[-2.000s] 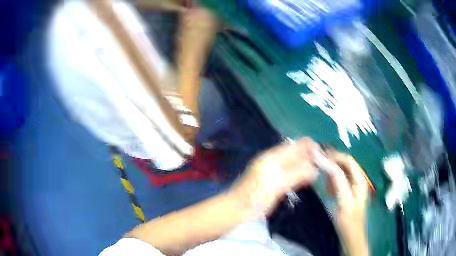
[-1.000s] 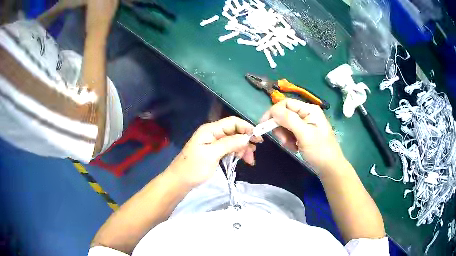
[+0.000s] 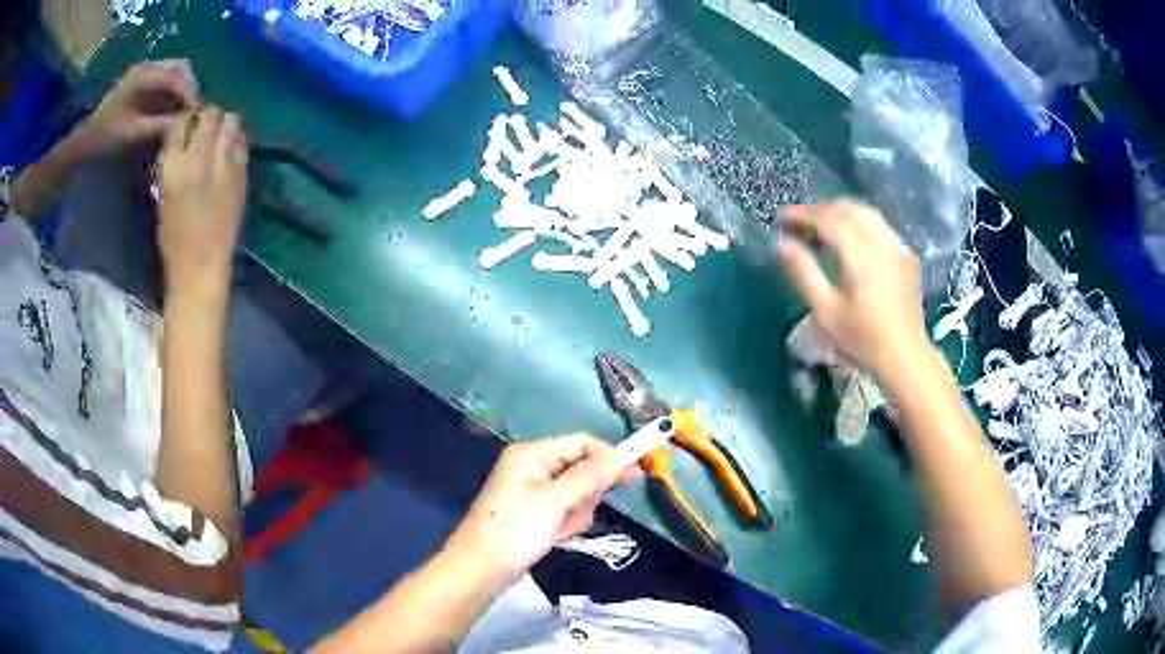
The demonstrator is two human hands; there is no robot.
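My left hand [image 3: 549, 492] holds a slim white housing [image 3: 647, 440] by one end. A dark round spot shows at its free end, which lies over the pliers in the view. A bundled white cord [image 3: 606, 549] hangs below the hand. My right hand [image 3: 837, 275] is over the near edge of the small dark metal parts [image 3: 754, 179] on a clear bag. Its thumb and forefinger are close together; whether they hold a part is too small to tell. The pliers [image 3: 639, 403] with orange-and-black handles lie on the green bench [image 3: 422, 313]. White housings [image 3: 594, 192] lie in a loose heap.
A hammer with a wrapped white head [image 3: 853, 406] is partly hidden under my right forearm. Tangled corded pieces [image 3: 1080, 447] lie at right. A blue bin [image 3: 409, 70] and clear bag [image 3: 910, 153] are further back. A neighbouring person's hands [image 3: 192, 153] and dark-handled pliers [image 3: 300, 173] are at left.
My right hand has left the housing and moved up and right to the metal parts. My left hand keeps the housing, now over the pliers in the view. The camera view has shifted.
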